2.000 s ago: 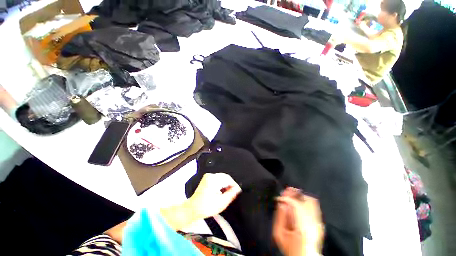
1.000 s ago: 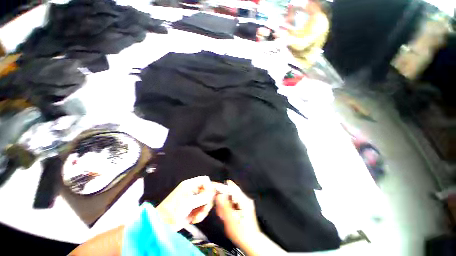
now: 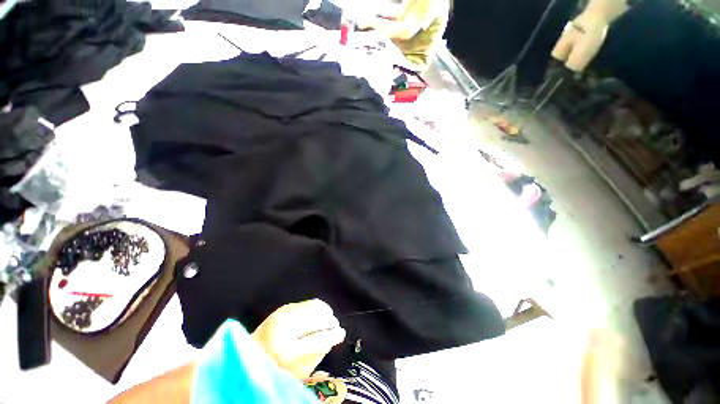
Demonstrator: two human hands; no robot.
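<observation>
The black garment lies spread ahead of me, its near part bunched towards my body. My left hand is curled on its near edge with the fingers closed on the cloth. A thin pale line, probably thread, runs right from that hand across the cloth. My right hand is only a bright blur low at the right, away from the garment; its fingers and any needle cannot be made out. The round white tray of small dark pieces lies left, with a red stick in it.
The tray rests on a brown board beside a black phone. Looped dark handles show by the garment's far left. Black clothes are heaped far left. A person is at the table's far side. A dress form stands beyond.
The view has swung right, so tray and garment appear further left. My right hand has moved from beside the left one far out to the right. The left stays at the garment's near edge.
</observation>
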